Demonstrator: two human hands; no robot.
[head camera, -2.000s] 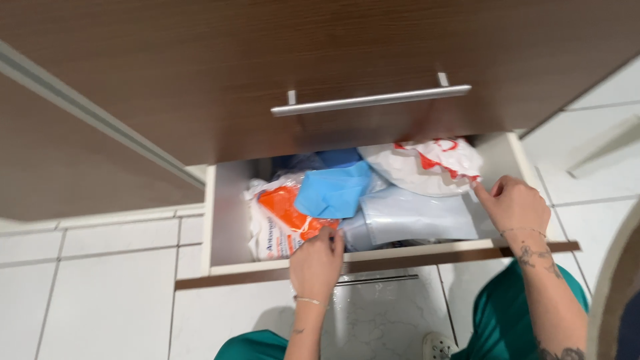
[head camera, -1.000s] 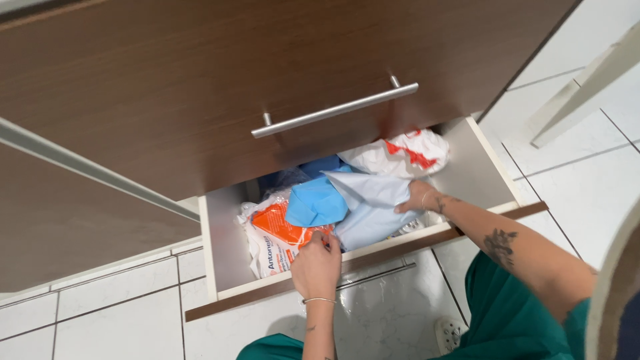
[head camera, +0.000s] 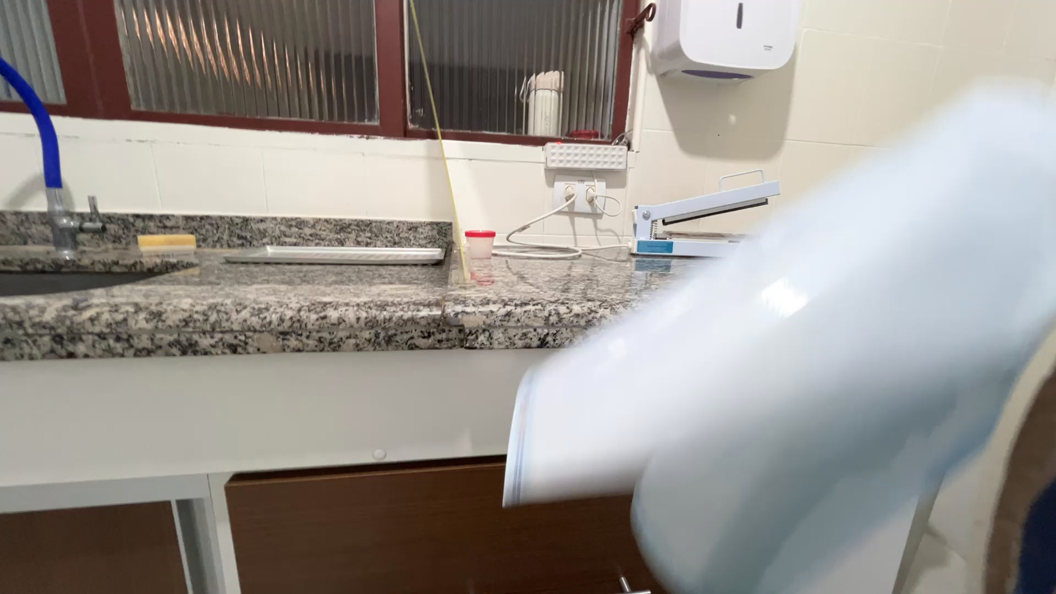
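Note:
A large, pale bluish-white flexible sheet or pouch (head camera: 784, 355), blurred, fills the right half of the head view. It hangs in front of the granite countertop (head camera: 330, 318) and the brown drawer front (head camera: 371, 528). Neither my left hand nor my right hand shows, so what holds the sheet cannot be seen. Behind it on the counter, partly covered, stands a lever-type heat sealer (head camera: 705, 219) with its arm raised. Left of the sealer is a small cup with a red lid (head camera: 479, 243).
A metal tray (head camera: 334, 256) lies on the counter, with a yellow sponge (head camera: 167, 242) and a faucet with a blue hose (head camera: 62, 219) further left. Cords run from a wall outlet (head camera: 579, 195). A white dispenser (head camera: 726, 37) hangs on the wall.
The view has swung up from the drawer to the counter. A second ago my right hand held a pale sheet in the drawer; now a pale sheet is raised close to the camera.

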